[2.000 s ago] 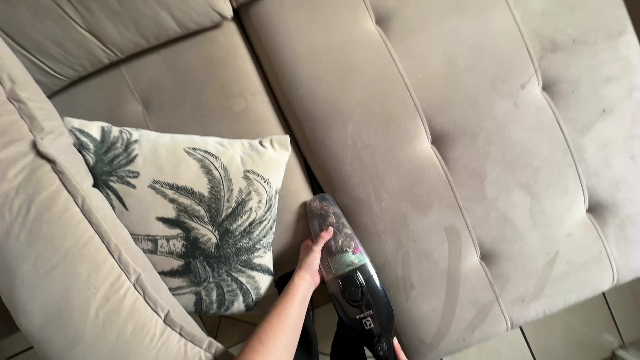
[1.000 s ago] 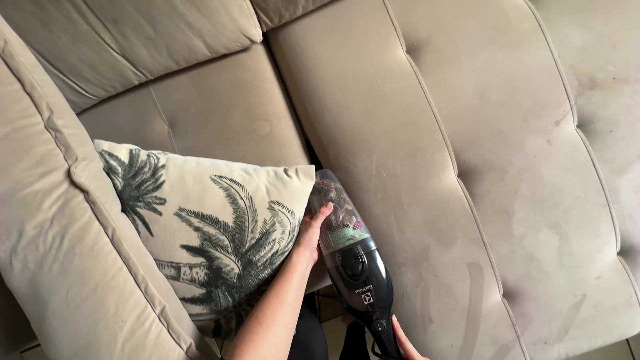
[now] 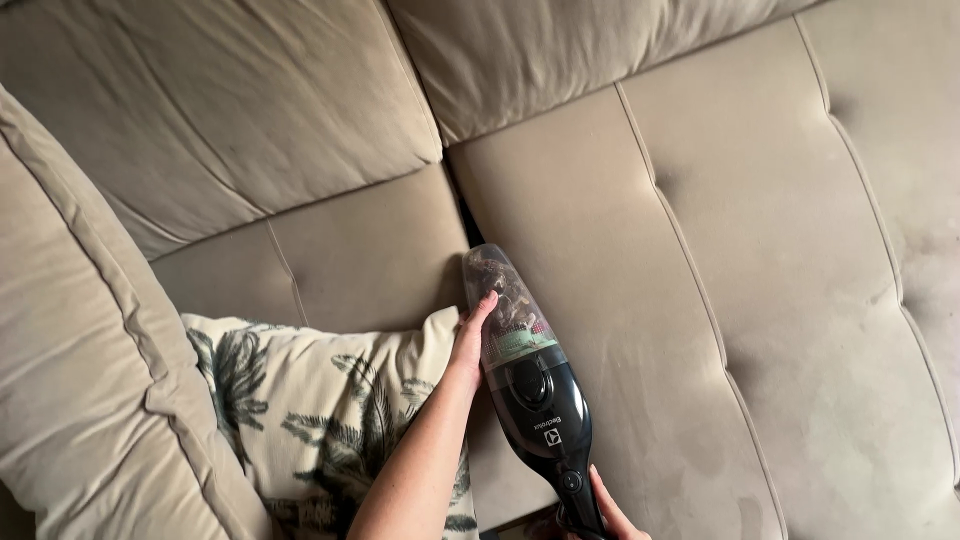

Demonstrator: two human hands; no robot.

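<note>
A black Electrolux handheld vacuum cleaner [image 3: 544,412] lies diagonally across the lower middle, its clear dust cup holding grey-brown debris. The nozzle end is at the dark gap [image 3: 466,217] between two beige sofa seat cushions. My left hand [image 3: 475,330] grips the side of the dust cup, thumb on the clear plastic. At the bottom edge, my right hand [image 3: 611,510] holds the handle, partly out of view. Beside my left forearm is a cream throw pillow [image 3: 300,390] with a dark palm print, its corner close to that hand.
A padded beige sofa arm [image 3: 82,315] rises at the left. Back cushions [image 3: 247,97] stand along the top. The tufted seat cushion [image 3: 600,225] spreads to the right, with seams, dimples and some stains.
The vacuum, held in both hands, has moved along the gap toward the back cushions. The view has shifted toward the sofa's back.
</note>
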